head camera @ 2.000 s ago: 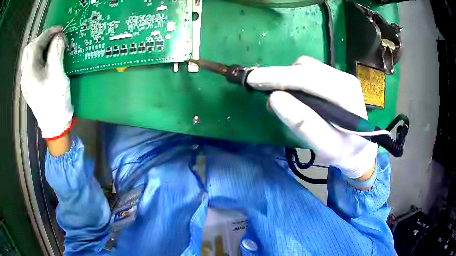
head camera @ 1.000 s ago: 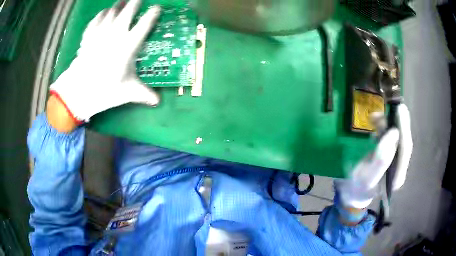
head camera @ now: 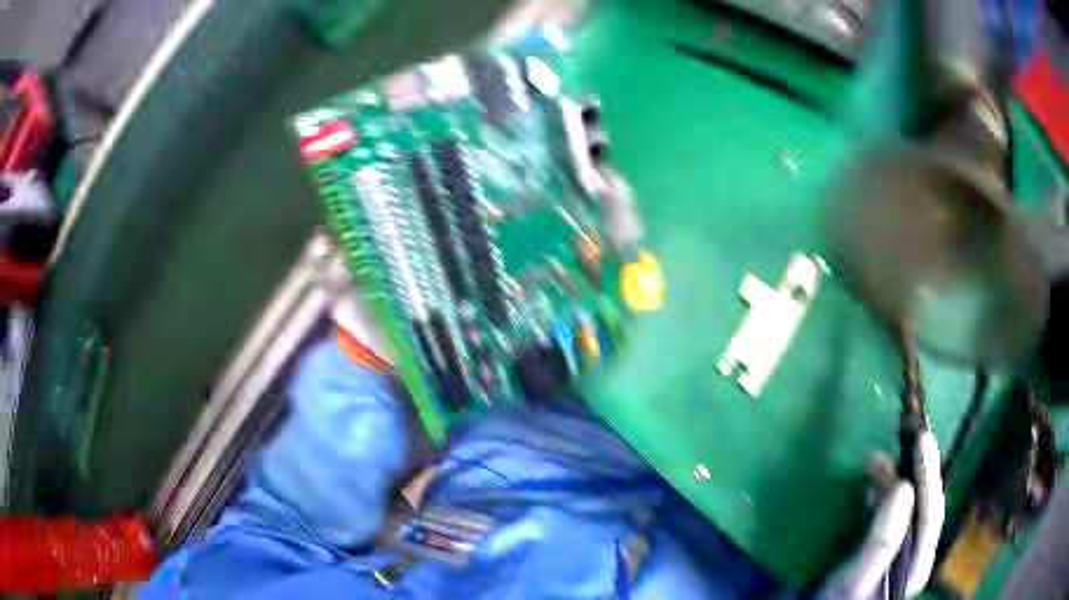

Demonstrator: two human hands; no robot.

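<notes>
A green circuit board (head camera: 528,240) is off the mat and tilted, its side with black connectors, rows of pins and several parts facing me. My left hand (head camera: 361,319) holds it from behind at its left edge; most of the white glove is hidden by the board. The pale notched jig (head camera: 774,322) lies bare on the green mat. My right hand (head camera: 897,522), blurred and cut by the bottom edge, is at the lower right with the dark handle of the soldering iron (head camera: 911,434) between its fingers.
The green mat (head camera: 680,399) lies under the jig. A yellow lump (head camera: 641,283) is at the board's right edge. The translucent round hood (head camera: 938,252) is at right, above the yellow sponge (head camera: 971,554). Metal rails (head camera: 240,393) and a green conveyor are at left. A red object (head camera: 76,553) is at lower left.
My left hand has lifted the board off the mat and jig and turned it to show its component side. The view has swung left. My right hand remains beside the sponge.
</notes>
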